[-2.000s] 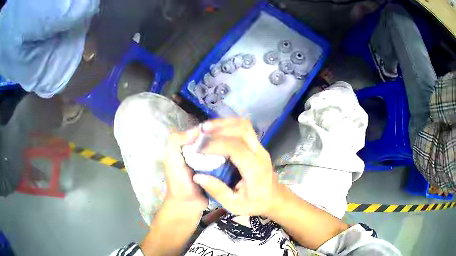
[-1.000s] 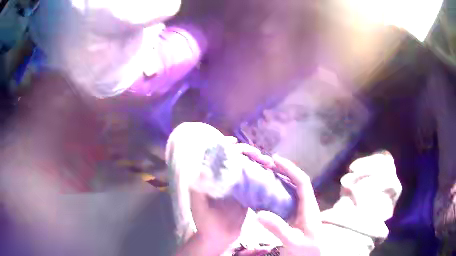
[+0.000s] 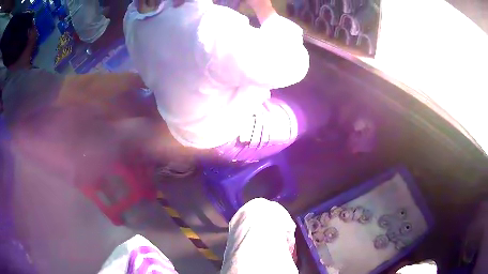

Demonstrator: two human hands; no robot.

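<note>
A blue-rimmed parts tray [image 3: 368, 188] with a white lining lies on the floor at the lower right. Several round pale end pieces [image 3: 347, 214] lie in it in two loose groups, left and right. Neither of my hands is in the picture. The blue cylindrical body is not in view either. My pale trouser knee [image 3: 262, 230] shows at the bottom centre.
A person in a white top [image 3: 198, 69] sits on a blue stool [image 3: 230, 184] ahead. A red stool [image 3: 120, 195] stands left, near yellow-black floor tape [image 3: 188, 232]. The bench edge [image 3: 406, 88] curves down the right, with strong glare. A dark panel with curved shapes [image 3: 342, 21] is at the top.
The view has swung left and up. The tray now shows lower right. My hands, earlier around a blue cylindrical body with a pale end, have left the picture.
</note>
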